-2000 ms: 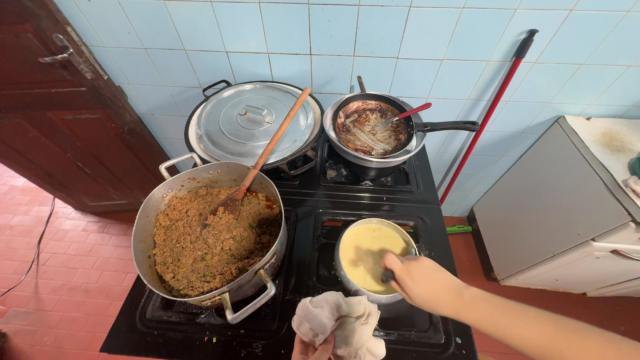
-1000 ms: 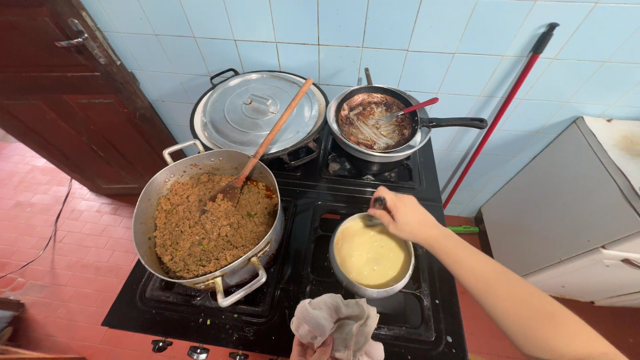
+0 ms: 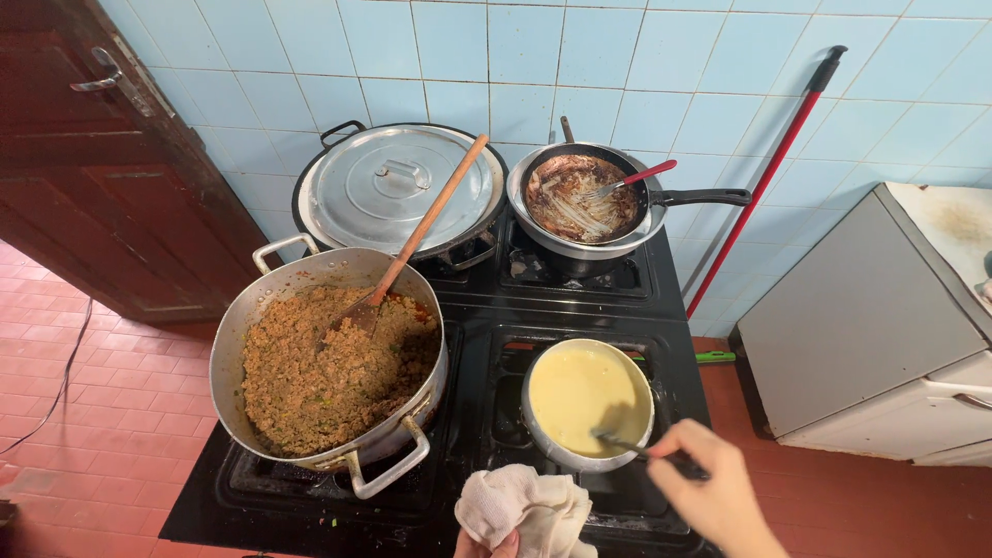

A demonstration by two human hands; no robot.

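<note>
My right hand (image 3: 705, 473) grips the dark handle of a utensil (image 3: 620, 442), whose end dips into pale yellow liquid in a small metal pot (image 3: 536, 422) on the front right burner. A white cloth (image 3: 523, 508) is bunched in my left hand (image 3: 488, 545), just below that pot; the cloth may cover the pot's handle, which I cannot see. To the left, a large aluminium pot (image 3: 225, 372) holds cooked ground meat, and a wooden spoon (image 3: 430, 213) stands tilted in it.
Behind stand a wide lidded pan (image 3: 349, 190) and a frying pan (image 3: 535, 178) with a red-handled fork (image 3: 635, 176), resting in a metal pot. The large pot's side handle (image 3: 391, 465) juts over the stove (image 3: 465, 310). A red pole (image 3: 756, 201) leans on the tiled wall.
My right hand has moved from the far rim of the small pot to its near right side, still holding the utensil. The cloth remains in my left hand.
</note>
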